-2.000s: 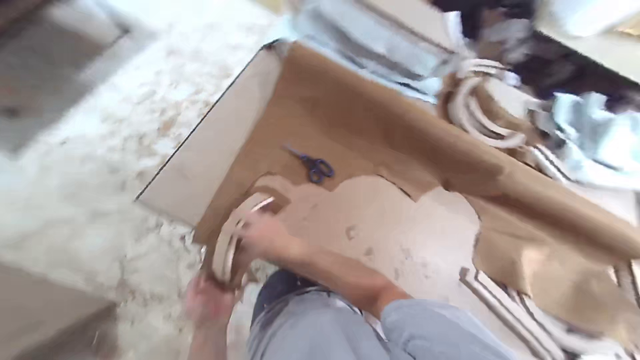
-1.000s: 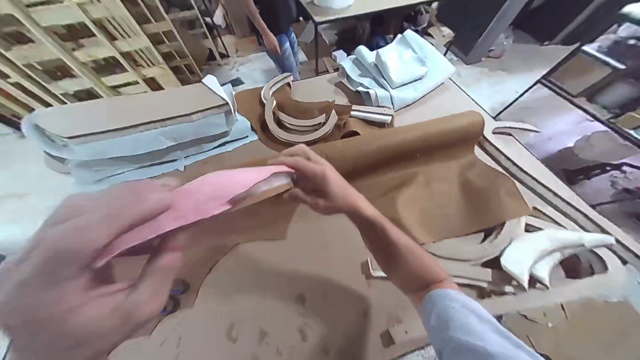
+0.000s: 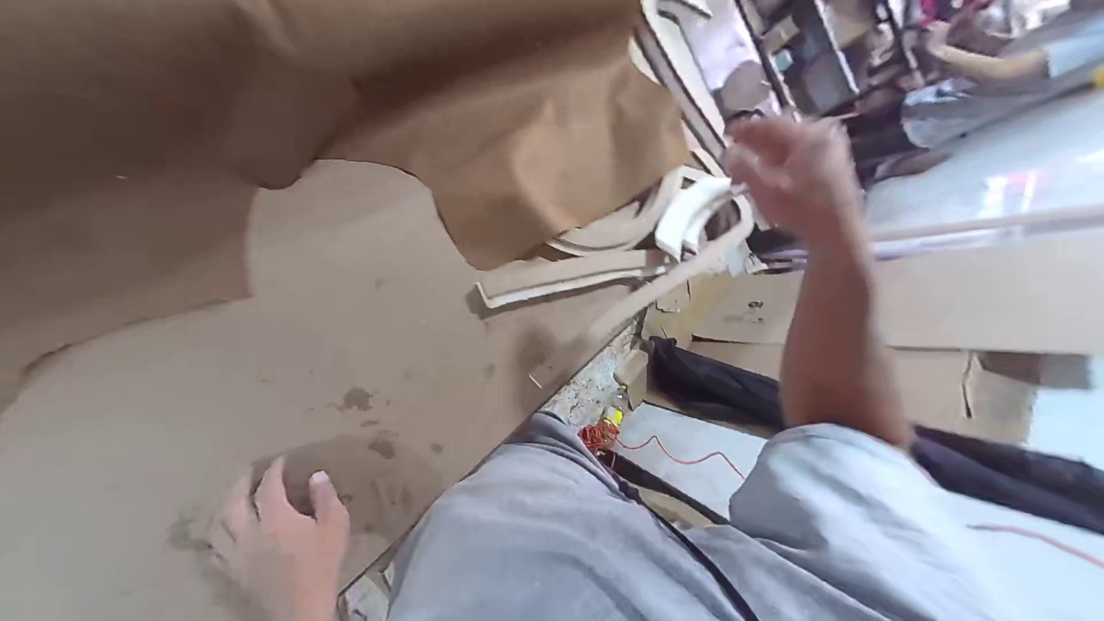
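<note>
My left hand (image 3: 280,543) hovers over or rests on the tan table board (image 3: 345,345), with its fingers apart and nothing in them. At the right end of the table, my blurred right hand (image 3: 789,168) is by a white curved piece (image 3: 694,211); whether it grips anything is unclear. Pale curved strips (image 3: 625,228) and a straight, white-edged piece (image 3: 561,280) lie near that piece. Brown sheet material (image 3: 535,155), with a wavy edge, covers the far part of the board.
Below the table's edge are a tangled red cord (image 3: 599,437), flat cardboard (image 3: 931,293) and dark cloth (image 3: 716,384). Another person (image 3: 975,108) is at the upper right, near cluttered shelving.
The pink piece held between my hands one second ago is out of view. My left hand is now empty and low over the board; my right hand is by the white pieces. The view has swung strongly.
</note>
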